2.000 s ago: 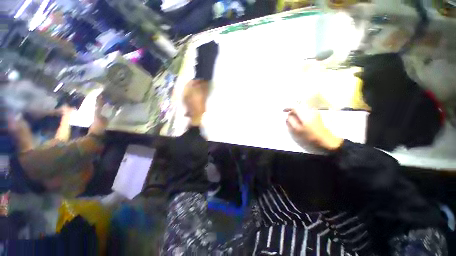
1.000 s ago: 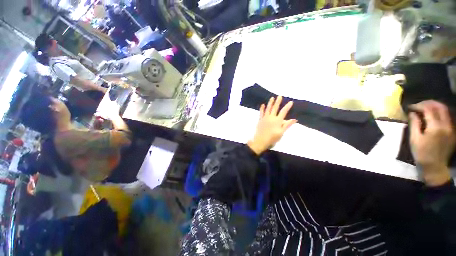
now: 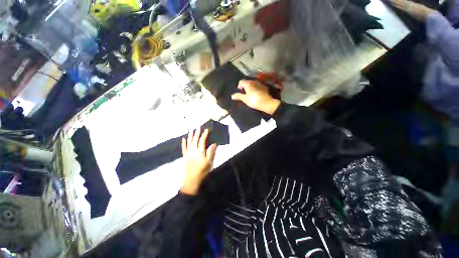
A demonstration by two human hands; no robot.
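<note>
A long dark cut piece [image 3: 151,158] lies flat on the white table [image 3: 126,121]. My left hand [image 3: 198,158] rests on its right part with fingers spread. A dark scalloped-edge piece [image 3: 92,174] lies at the table's left end. My right hand [image 3: 255,95] is on a heap of black pieces [image 3: 224,85] to the right, fingers bent; whether it grips a piece cannot be told. Red-handled scissors [image 3: 270,79] show partly just beyond my right hand.
The pale sewing machine [image 3: 241,30] stands beyond the black pieces. A yellow cord coil [image 3: 147,48] is behind the table. A clear plastic bag [image 3: 322,55] lies at the right. Another person's arm [image 3: 413,9] shows at the top right.
The view has turned to the right. My left hand has moved from the middle of the long piece towards its right end. My right hand is still at the black pieces.
</note>
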